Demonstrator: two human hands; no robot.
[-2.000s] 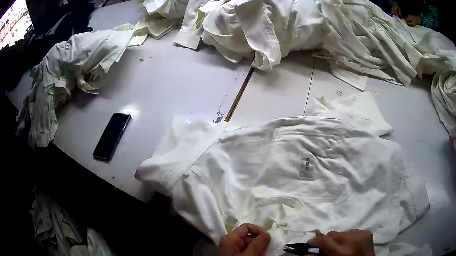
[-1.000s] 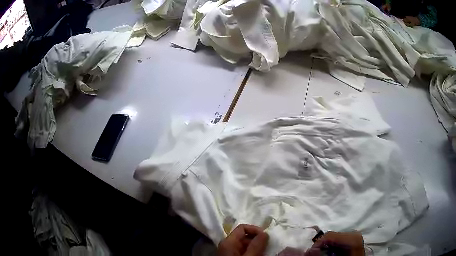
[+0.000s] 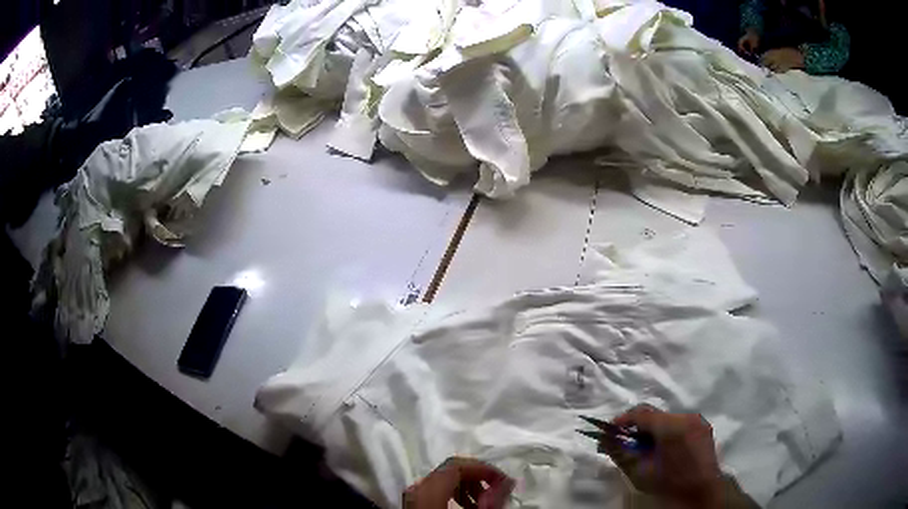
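Observation:
An off-white garment (image 3: pixel 478 368) lies spread on the white table nearest me, wrinkled, with stitched seams and a small dark mark on its face. My right hand (image 3: pixel 672 457) holds dark thread snips (image 3: pixel 622 434) above the garment, blades parted and pointing left. My left hand (image 3: pixel 458 485) is at the garment's near edge, with thumb and fingers curled close together. It is cut off by the bottom of the frame, and whether cloth is pinched in it is hard to tell.
A black phone (image 3: pixel 212 332) lies on the table (image 3: pixel 299 229) at the left. A large cream garment pile (image 3: pixel 558 89) runs along the far side. Another heap (image 3: pixel 129 189) hangs over the left edge. A person's hand (image 3: pixel 783 60) shows at the top right.
My right hand has lifted up from the garment's near edge, and the snips' blades now show parted. The camera view has tilted up, so the table and garment sit lower in the frame.

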